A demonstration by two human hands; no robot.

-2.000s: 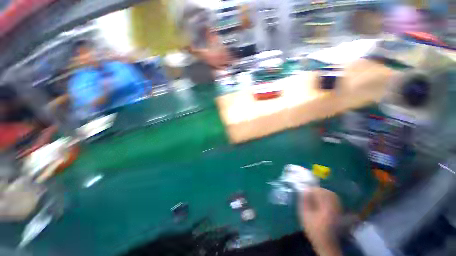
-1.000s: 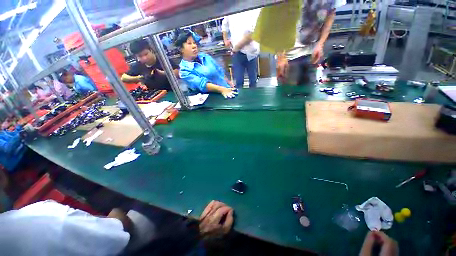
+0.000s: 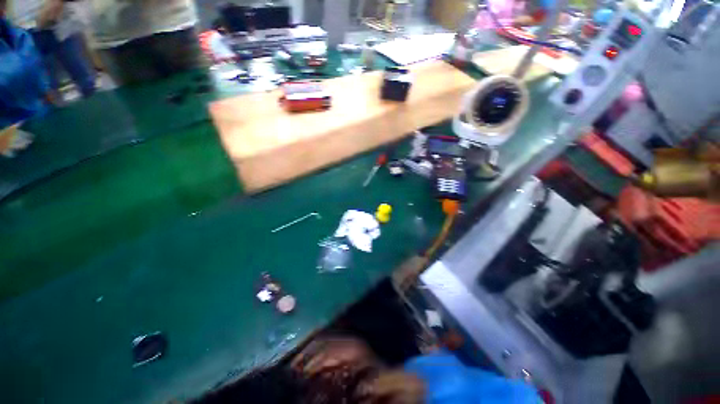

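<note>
A small black unit (image 3: 266,287) with metallic bits lies on the green mat beside a grey round disc (image 3: 286,304). A black rounded square (image 3: 148,348) lies alone at the lower left. Blurred skin shows at the bottom centre, nearer to me than these parts and apart from them. My right hand (image 3: 395,387) seems to be there, beside a blue sleeve. My left hand (image 3: 331,357) may be the darker blurred shape next to it. Finger positions and anything held are hidden by blur.
White crumpled cloth (image 3: 359,230), clear bag (image 3: 334,255), yellow knobs (image 3: 384,213), thin L-shaped rod (image 3: 295,222) and red-handled screwdriver (image 3: 376,169) lie mid-bench. The wooden board (image 3: 276,154) is behind; keypad unit (image 3: 448,173), white ringed fan (image 3: 493,106) and press (image 3: 466,304) stand right.
The view has swung right, bringing the press, fan and keypad unit into sight. My hands, apart near the bench edge before, now show as one blur at the bottom centre.
</note>
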